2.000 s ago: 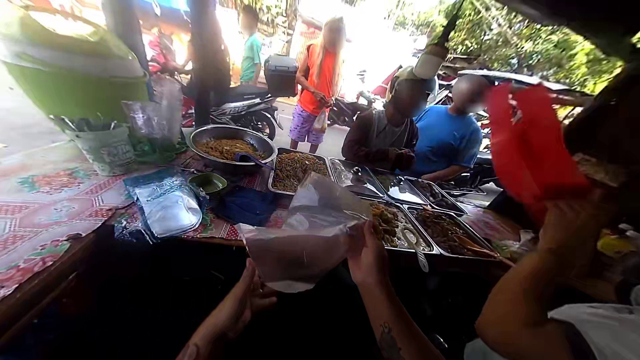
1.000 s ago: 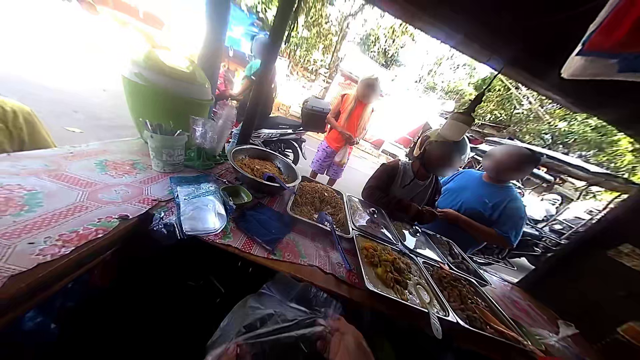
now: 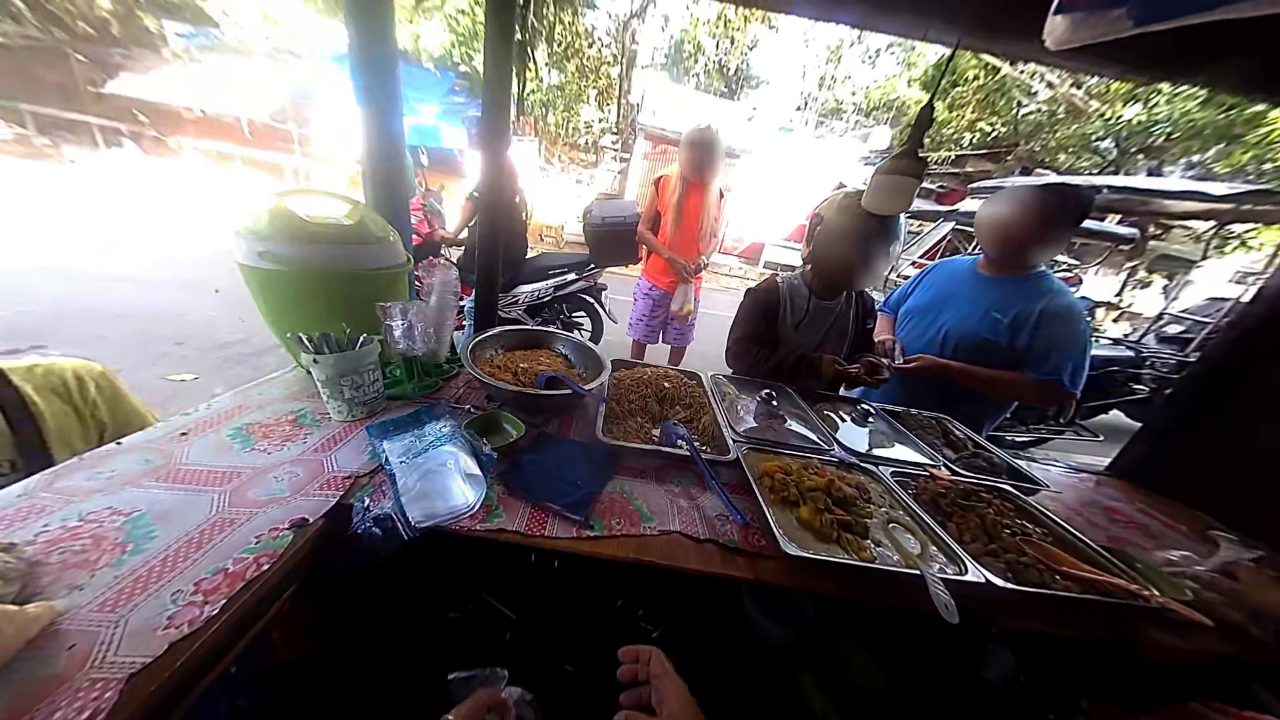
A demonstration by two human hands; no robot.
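Observation:
My right hand (image 3: 655, 684) is low in the view, palm partly up with curled fingers, and nothing shows in it. My left hand (image 3: 480, 704) is at the bottom edge, mostly cut off, with clear plastic (image 3: 478, 682) at its fingers. Both are below the counter's edge against a dark area. Above them on the floral tablecloth (image 3: 270, 470) lie a pack of clear plastic bags (image 3: 437, 478) and a dark blue cloth (image 3: 560, 474). A steel tray of noodles (image 3: 660, 405) with a blue serving spoon (image 3: 700, 465) stands farther back.
Metal trays of cooked food (image 3: 830, 505) line the right side, one with a wooden spoon (image 3: 1090, 575). A steel bowl of noodles (image 3: 535, 365), a cutlery tub (image 3: 345, 380) and a green cooler (image 3: 320, 270) stand at the left back. Several people are across the counter; a bulb (image 3: 893, 185) hangs overhead.
Both hands have moved down from above the counter's edge, where they held a clear plastic bag two seconds ago. Another person's arm with a red bag, seen at right then, is gone from view.

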